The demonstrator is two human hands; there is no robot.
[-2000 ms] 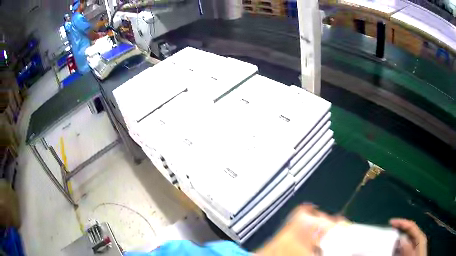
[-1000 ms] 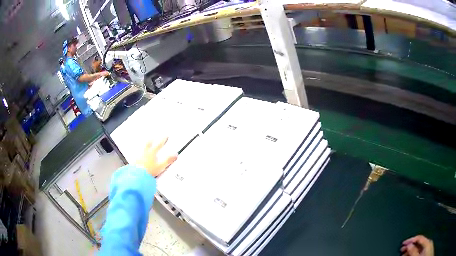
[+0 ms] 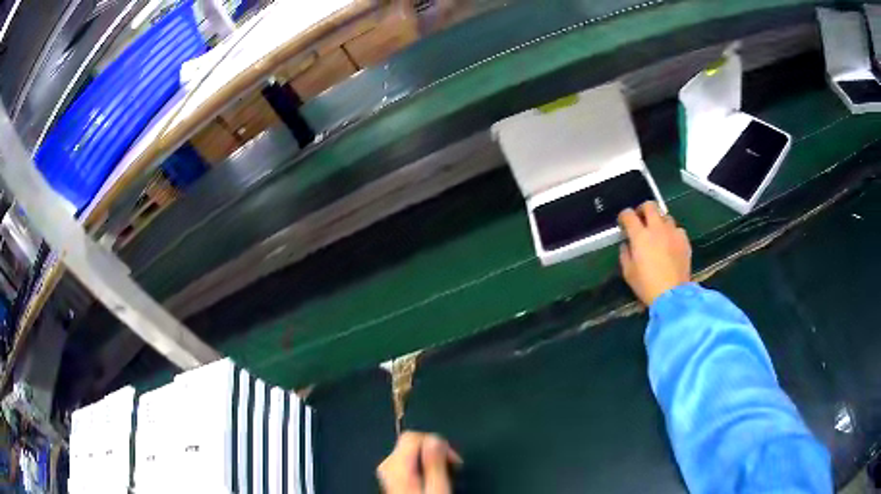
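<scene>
An open gift box (image 3: 591, 232) lies on the green belt with its white lid (image 3: 570, 140) standing up behind it and a flat dark device (image 3: 591, 210) in its tray. My right hand (image 3: 659, 253) is at its near right corner, fingers on the rim and the device's edge, thumb side partly hidden. My left hand (image 3: 419, 463) is low at the centre over the dark green bench, cut off by the bottom edge, fingers loosely curled, with nothing visible in it.
A second open box (image 3: 739, 159) with a dark device stands to the right; another (image 3: 852, 82) is at the upper right edge. A box stack (image 3: 193, 434) is at the lower left. A white post (image 3: 106, 260) and a blue basket (image 3: 121, 101) are at the left.
The view has turned right to the belt, and open boxes now show. My left hand has left the stack. My right hand has reached an open box. The stack now appears lower left.
</scene>
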